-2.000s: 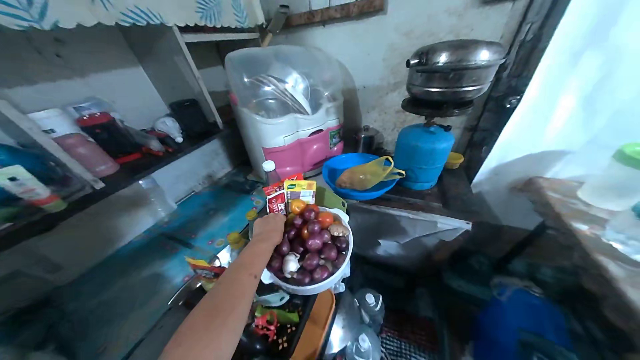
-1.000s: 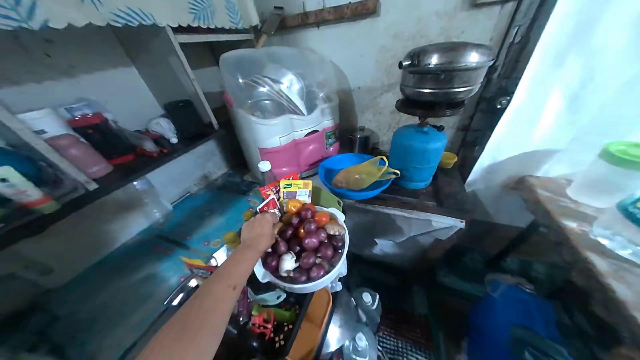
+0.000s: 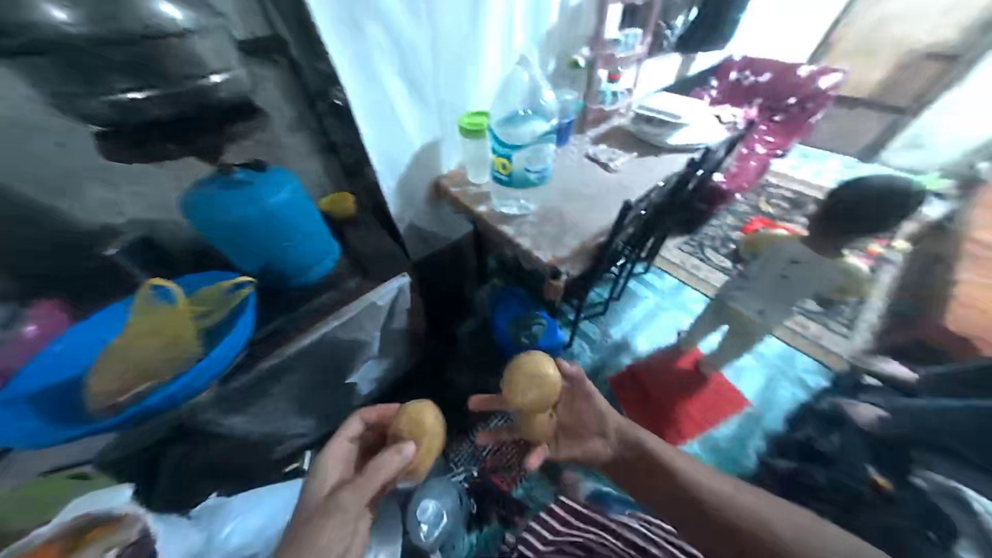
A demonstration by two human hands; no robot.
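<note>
My left hand grips one round, pale brown potato at the lower middle of the head view. To its right, my right hand holds two similar potatoes, an upper one and another partly hidden below it. The two hands are apart. At the bottom left, a white-rimmed container shows only in part, with blurred orange and dark contents. A blue basin with a yellow plastic bag in it lies farther left.
Behind the basin stands a blue gas cylinder, with a metal pot above. A table holds a large plastic bottle and a green-lidded container. A person stands by a red mat; another person's arm shows at right.
The view has swung right. Earlier, one hand was at a white container of onions and other produce; now both hands are in view, holding potatoes.
</note>
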